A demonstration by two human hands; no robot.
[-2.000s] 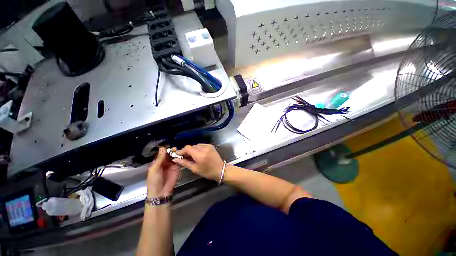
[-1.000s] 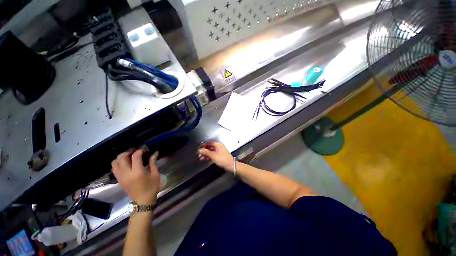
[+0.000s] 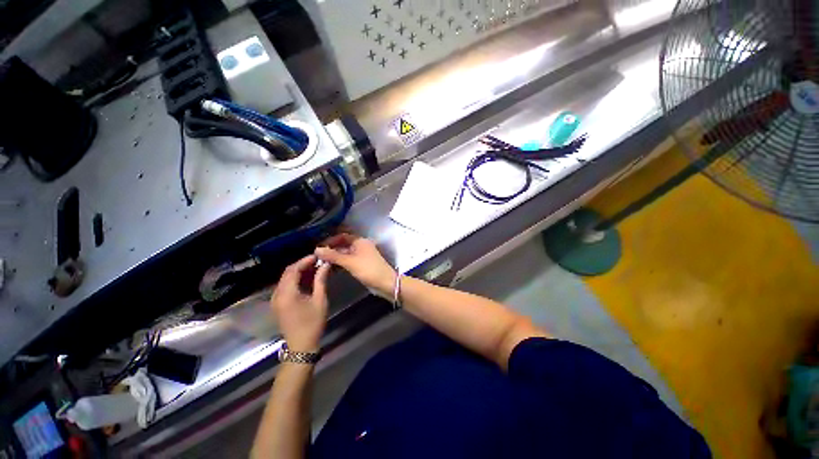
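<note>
My left hand [image 3: 301, 300] and my right hand [image 3: 357, 264] meet fingertip to fingertip in front of the plate's underside. A tiny white piece [image 3: 321, 262] shows between the fingertips; its exact shape is hidden. A blue cable bundle [image 3: 316, 224] hangs below the plate corner, just behind the hands. Grey wires with a pale connector [image 3: 220, 277] hang under the plate, left of my left hand.
Grey metal plate [image 3: 135, 224] with an edge above the hands. On the ledge: a white paper sheet [image 3: 415, 196], coiled dark cables [image 3: 497, 177], a teal item [image 3: 563, 129], a black phone-like rectangle [image 3: 174, 365] and a white bottle [image 3: 103, 410]. A fan [image 3: 745, 99] stands at right.
The hands were together two seconds ago, apart one second ago, and are together again now. The view has shifted right since the first frame.
</note>
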